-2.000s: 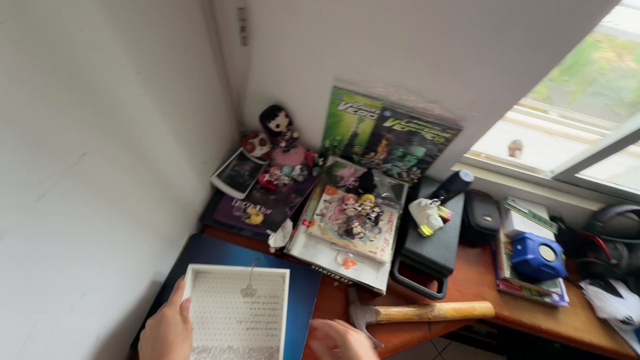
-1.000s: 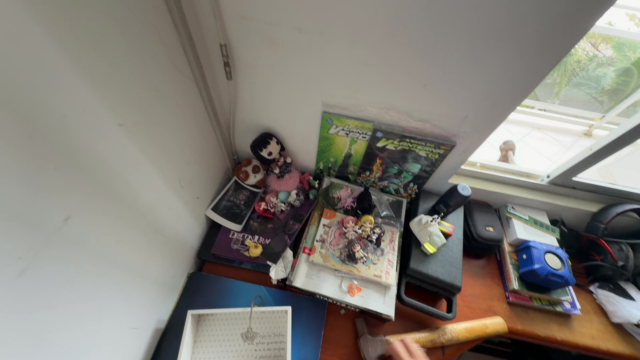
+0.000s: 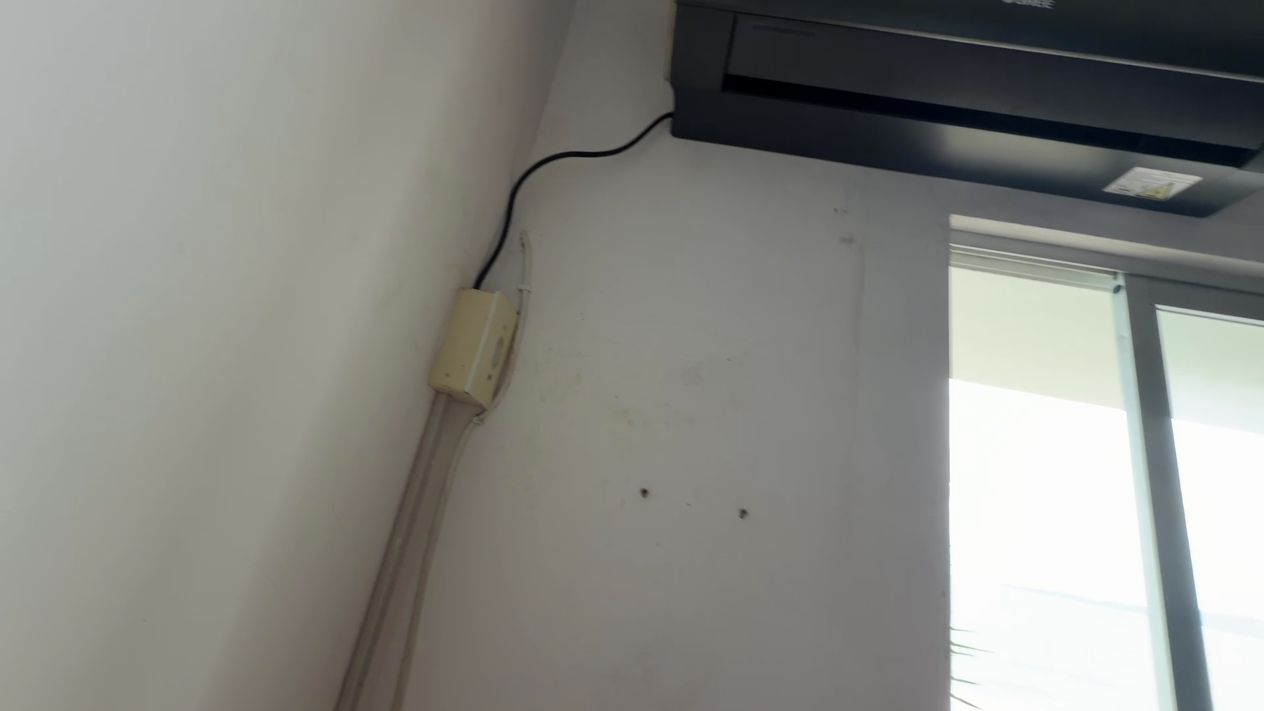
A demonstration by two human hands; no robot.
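Neither my left hand nor my right hand shows in the head view now. The view is filled by a pale wall [image 3: 691,395] with two small dark holes low in its middle. A cream electrical box [image 3: 474,348] is fixed near the corner of the walls. From its top a black cable [image 3: 568,155] curves up to a black wall-mounted air conditioner [image 3: 948,109]. Light conduits [image 3: 405,553] run down from the box. What my hands hold or touch is out of view.
At the right is a sliding window [image 3: 1145,454] with a grey frame and bright light behind it. Another pale wall [image 3: 217,355] takes up the left side. A few thin leaf tips show at the window's lower left.
The view has swung up from the desk to the upper wall. Earlier, my left hand left the white frame, and my right hand reached the hammer's handle; both hands are now out of view.
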